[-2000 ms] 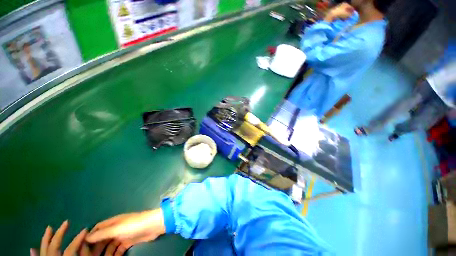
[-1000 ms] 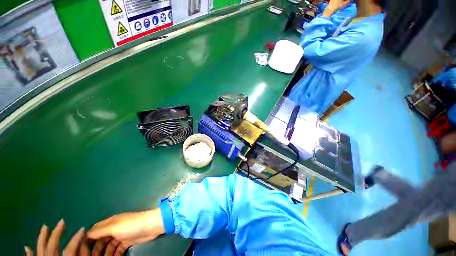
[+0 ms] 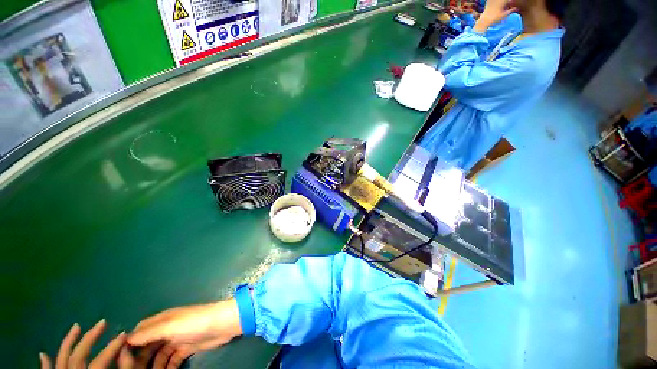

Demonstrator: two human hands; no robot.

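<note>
My right hand (image 3: 186, 330), in a blue sleeve, rests at the bottom left over part of my left hand (image 3: 88, 350). My left hand is cut off by the bottom edge; its fingers are spread and hold nothing. The right fingers are loosely bent and a little apart, with no tool seen in them. Nearest in front are an off-white pot (image 3: 292, 226) with a pale wad, a black fan (image 3: 248, 193) with a round wire grille, and a blue box (image 3: 321, 202). A soldering iron's yellowish holder (image 3: 366, 192) and dark clutter sit on the box.
The green bench (image 3: 180, 249) curves along a rail with posted sheets (image 3: 216, 25). A tray of dark panels (image 3: 490, 223) stands right of the box, a black cord hanging by it. A white spool (image 3: 418, 87) lies farther back beside a person in a blue smock (image 3: 497, 79).
The view has shifted slightly. My hands keep nearly the same pose. A walking person's legs, seen at the right a second ago, are out of view.
</note>
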